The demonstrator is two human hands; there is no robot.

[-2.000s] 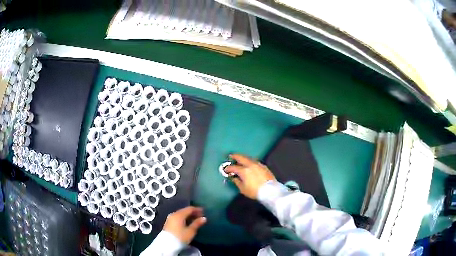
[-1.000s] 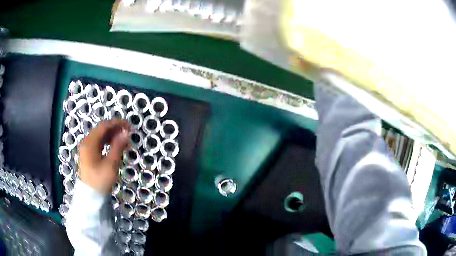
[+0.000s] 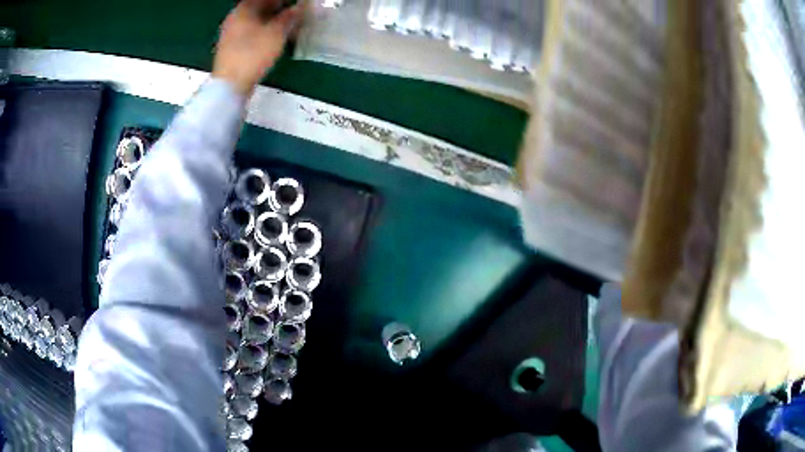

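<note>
My left hand (image 3: pixel 252 42) is at the top edge, over the conveyor, by the left end of a flat stack of white arms (image 3: pixel 424 57). Its fingertips are partly cut off, so its grip is unclear. A second, blurred stack of arms with tan sheets (image 3: pixel 600 132) fills the upper right, close to the camera. My right sleeve (image 3: pixel 649 380) runs up behind it; my right hand is hidden. A single silvery hub (image 3: pixel 402 343) lies on the green mat, left of the black jig (image 3: pixel 538 322) with its green-ringed hole.
Rows of hubs (image 3: pixel 271 263) stand on a black tray (image 3: pixel 340 212), partly covered by my left sleeve. Another black tray (image 3: pixel 48 177) with hubs along its near edge is at far left. The pale conveyor rail (image 3: pixel 353 131) crosses behind. Something blue shows at the lower right edge.
My left hand has moved from above the hub rows up and away to the conveyor. The tan-sheeted stack has come down and left in view, covering more of my right arm.
</note>
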